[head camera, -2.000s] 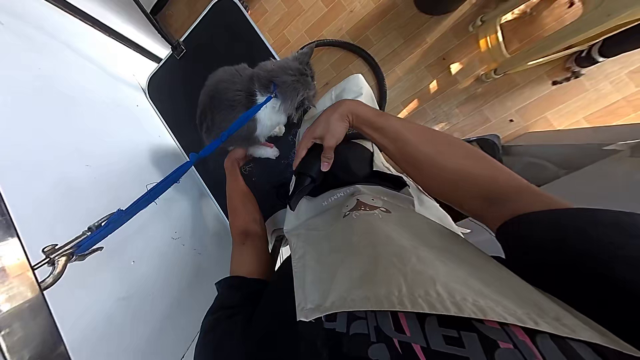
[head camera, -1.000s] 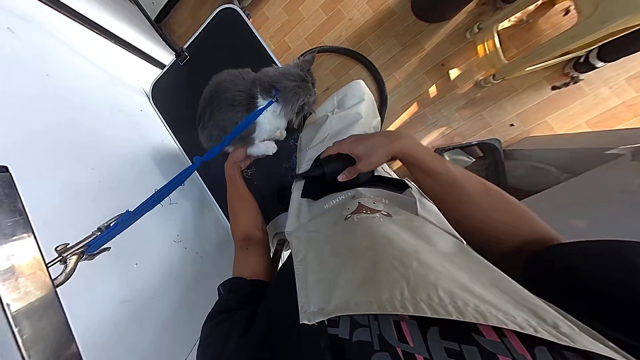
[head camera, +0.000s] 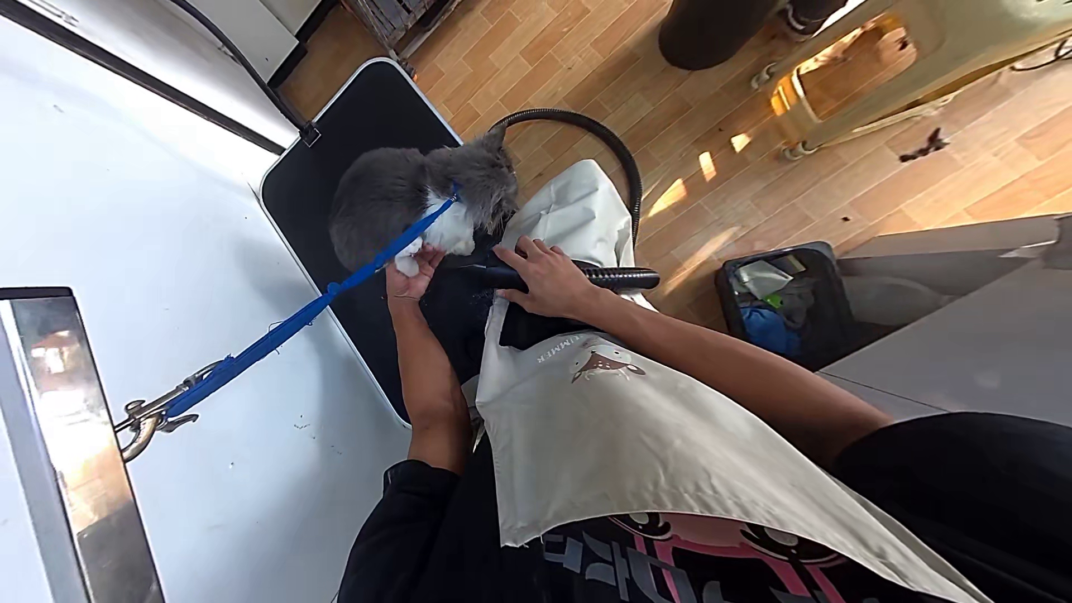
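Observation:
A grey and white cat (head camera: 385, 201) sits on the black grooming table (head camera: 368, 100), tethered by a blue strap (head camera: 293, 328) that runs down-left to a metal snap hook (head camera: 155, 414). My left hand (head camera: 414, 275) holds one of its white front paws from below. In my right hand (head camera: 548, 283) is a black dryer nozzle (head camera: 494, 277), its tip pointing left toward the paw. A ribbed black hose (head camera: 624, 278) joins the nozzle beside my right wrist. The nozzle lies over my cream apron (head camera: 620, 435), and part of it is hidden by my fingers.
Along the left side runs a white wall or panel (head camera: 243, 502), with a metal post (head camera: 84, 444) in front. The hose (head camera: 615, 138) loops beyond the cat over the tiled floor (head camera: 569, 67). A lined bin (head camera: 737, 276) with contents and a yellowish frame (head camera: 930, 59) stand at right.
My right hand has turned the nozzle, so it now lies level and points at the paw, with its hose end showing. My left hand stays at the cat's front paws.

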